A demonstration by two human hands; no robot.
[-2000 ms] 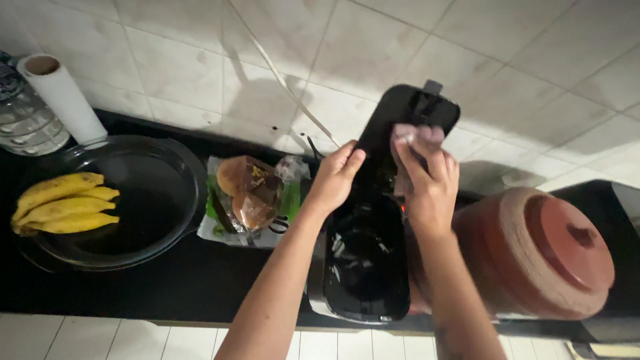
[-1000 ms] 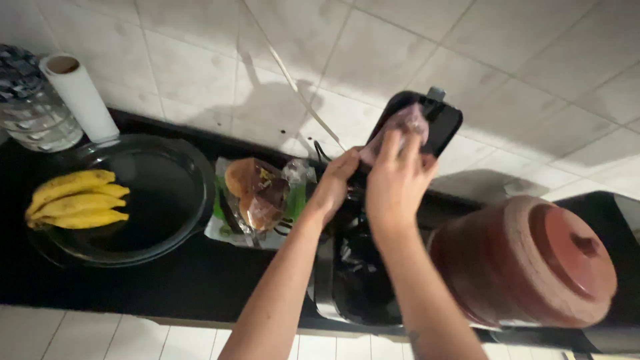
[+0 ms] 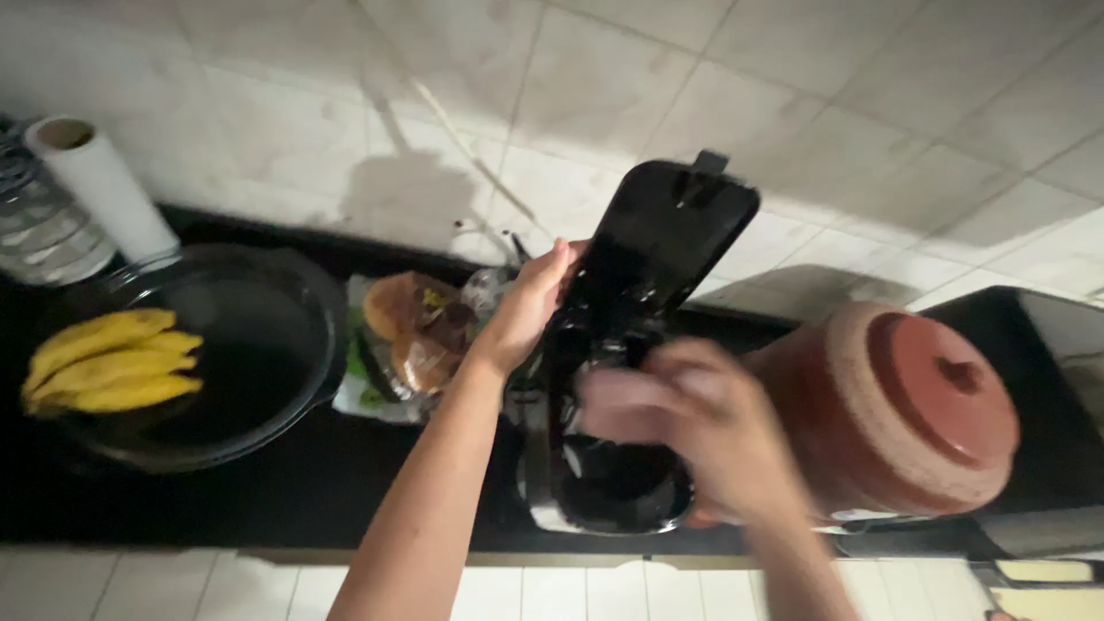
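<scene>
A black appliance (image 3: pixel 625 483) stands on the dark counter with its glossy hinged lid (image 3: pixel 668 233) raised toward the wall. My left hand (image 3: pixel 536 302) grips the left edge of that lid near the hinge, its fingers partly hidden behind it. My right hand (image 3: pixel 711 414), blurred by motion, holds a pinkish cloth (image 3: pixel 625 404) over the appliance's open body. How far the cloth reaches inside cannot be told.
Left of the appliance lie bread rolls in a plastic bag (image 3: pixel 414 332). Farther left, bananas (image 3: pixel 116 362) rest in a black oval dish (image 3: pixel 332 345), near a white paper roll (image 3: pixel 108 190). A lidded clay pot (image 3: pixel 880 414) stands close on the right.
My right hand has moved with the cloth from the raised lid down to the appliance's open body. My left hand stays at the lid's edge.
</scene>
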